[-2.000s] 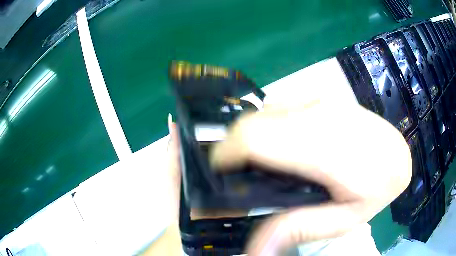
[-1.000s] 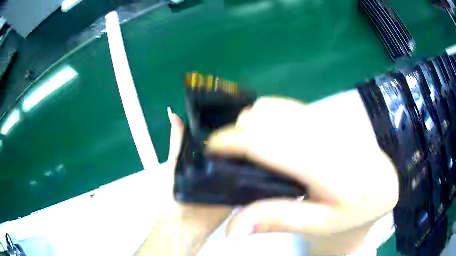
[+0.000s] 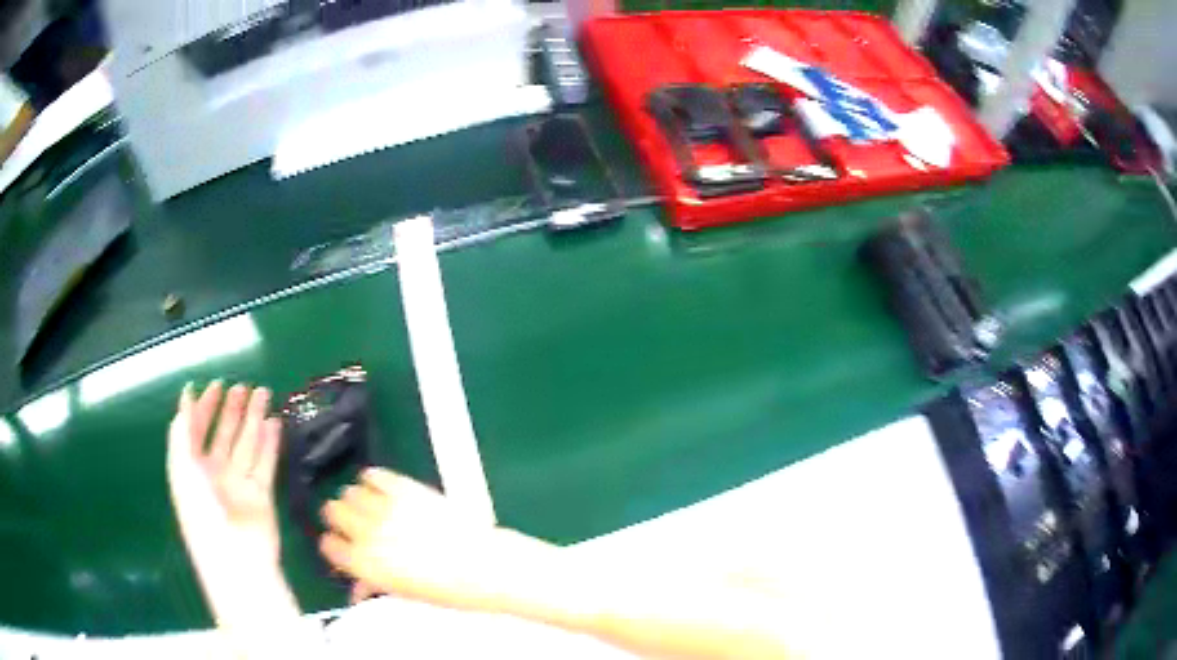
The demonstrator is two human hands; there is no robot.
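Black phone middle frames (image 3: 331, 438), seemingly a stack, are over the green surface, left of the white strip. Blur hides how many there are and whether they touch the surface. My left hand (image 3: 232, 471) is at their left side, fingers extended and slightly apart, not closed round them. My right hand (image 3: 400, 531) is at their lower right, with bent fingers on the lower part and edge. The frames' lower end is partly hidden by my right hand.
A red tray (image 3: 826, 188) at the far side holds black frames and a blue-and-white packet (image 3: 849, 108). A single frame (image 3: 564, 161) lies left of it. A stack (image 3: 927, 294) lies right. Packed rows (image 3: 1033, 477) stand at the near right. A grey-white box (image 3: 232, 116) is far left.
The view has shifted, bringing the red tray in. Both hands and the black frames have moved from close in front of me out over the green surface, left of the white strip. My left hand's fingers have opened.
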